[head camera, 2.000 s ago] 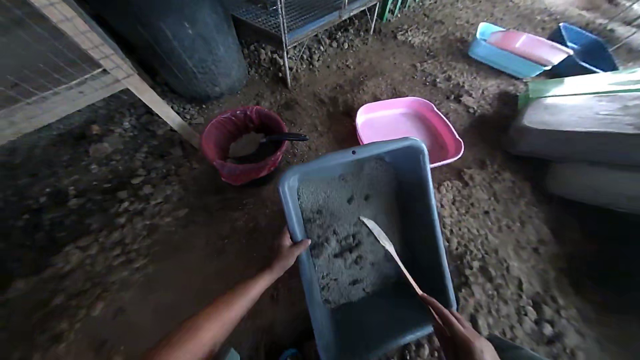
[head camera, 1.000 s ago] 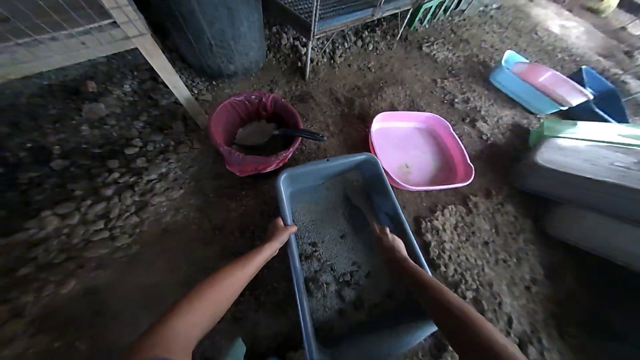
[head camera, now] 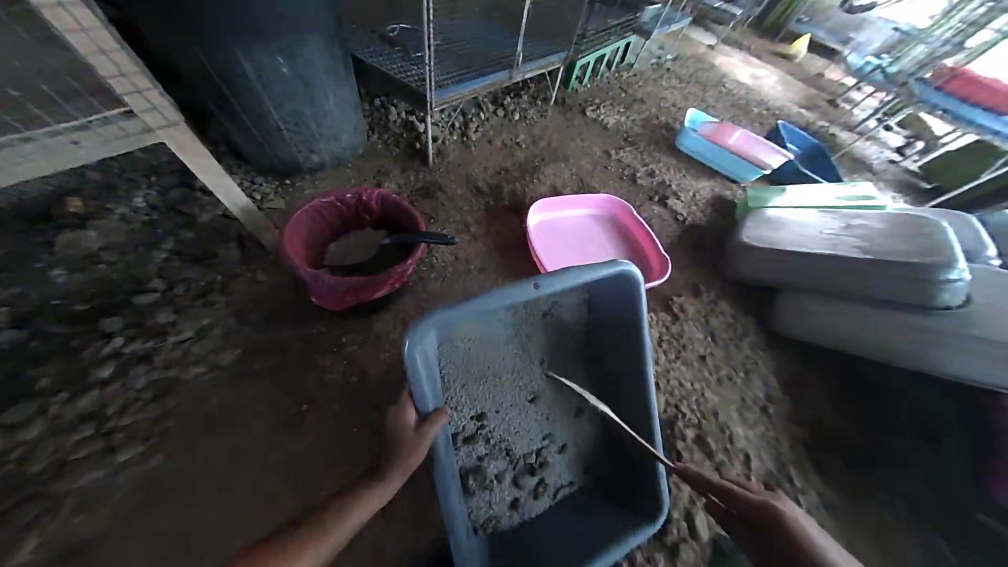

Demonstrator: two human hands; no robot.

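Observation:
A blue-grey plastic tub [head camera: 654, 378] lies in front of me, tilted, with grey granular litter [head camera: 504, 394] and dark clumps inside. My left hand [head camera: 413, 433] grips its left rim, thumb over the edge. My right hand [head camera: 740, 504] holds the end of a thin, light-coloured flat scraper [head camera: 602, 408], whose tip is over the litter. Beyond the tub's top left corner stands a bucket with a dark red liner [head camera: 354, 295], and a black-handled scoop [head camera: 421, 238] rests in it. A pink plastic tray [head camera: 587, 224] sits just behind the tub.
Upside-down grey tubs [head camera: 850, 244] are stacked at the right. Light blue [head camera: 720, 161] and dark blue trays [head camera: 811, 153] lie farther back. A wire cage [head camera: 488, 75], a dark barrel [head camera: 276, 87] and a wooden frame post [head camera: 213, 177] stand behind. The ground is rough dirt and stones.
My right hand has moved from inside the tub to beyond its right rim, still holding the scraper. The tub is tilted differently, and the litter has shifted inside it.

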